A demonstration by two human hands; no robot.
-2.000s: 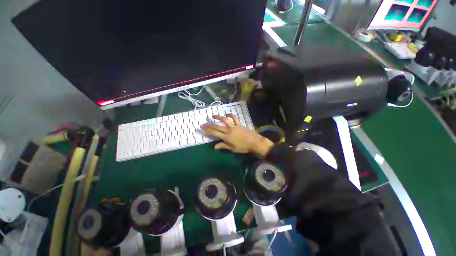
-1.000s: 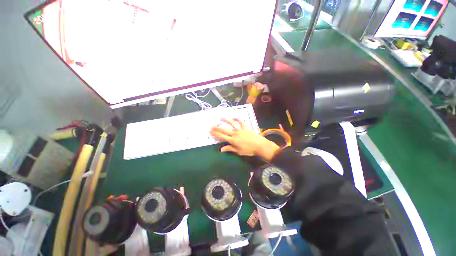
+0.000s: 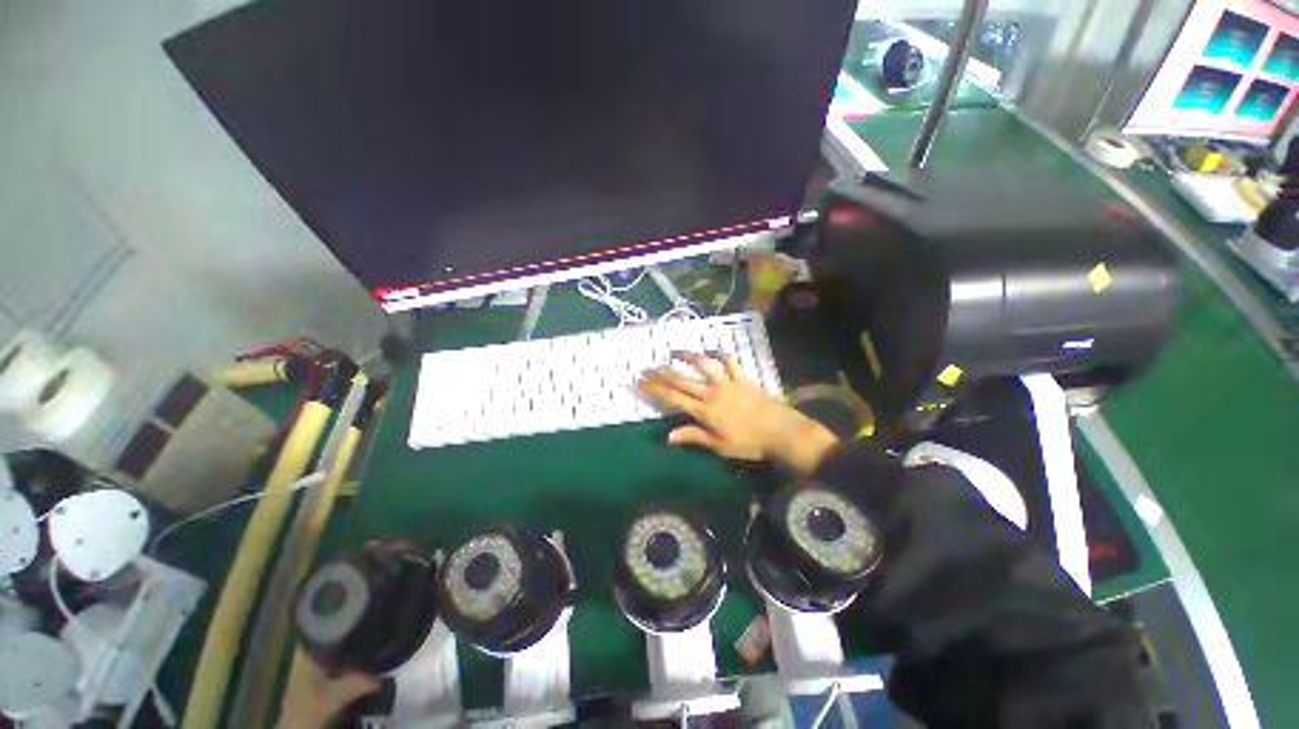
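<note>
Four bullet security cameras stand in a row along the bench's front edge, black round fronts facing up: leftmost (image 3: 363, 610), second (image 3: 506, 587), third (image 3: 668, 570), rightmost (image 3: 815, 546). Their white arms point down to the bottom. My left hand (image 3: 321, 695) is cut off by the bottom edge; its thumb side lies against the underside of the leftmost camera, and the fingers behind it are mostly hidden. My right hand (image 3: 734, 413) lies with fingers spread on the right part of the white keyboard (image 3: 527, 385), holding nothing. The large monitor (image 3: 541, 135) above is dark.
A big black rounded box (image 3: 1019, 278) stands right of the monitor, with a yellow tape roll (image 3: 833, 406) before it. A white mouse (image 3: 976, 477) lies beside my right sleeve. Yellow and brown strips (image 3: 264, 548) and stacked white units (image 3: 100, 534) are at left. Another lit monitor (image 3: 1225, 71) is far right.
The monitor went from dark to bright white and is dark again. The view has shifted left. My left hand shows more below the leftmost camera. My right hand remains on the keyboard.
</note>
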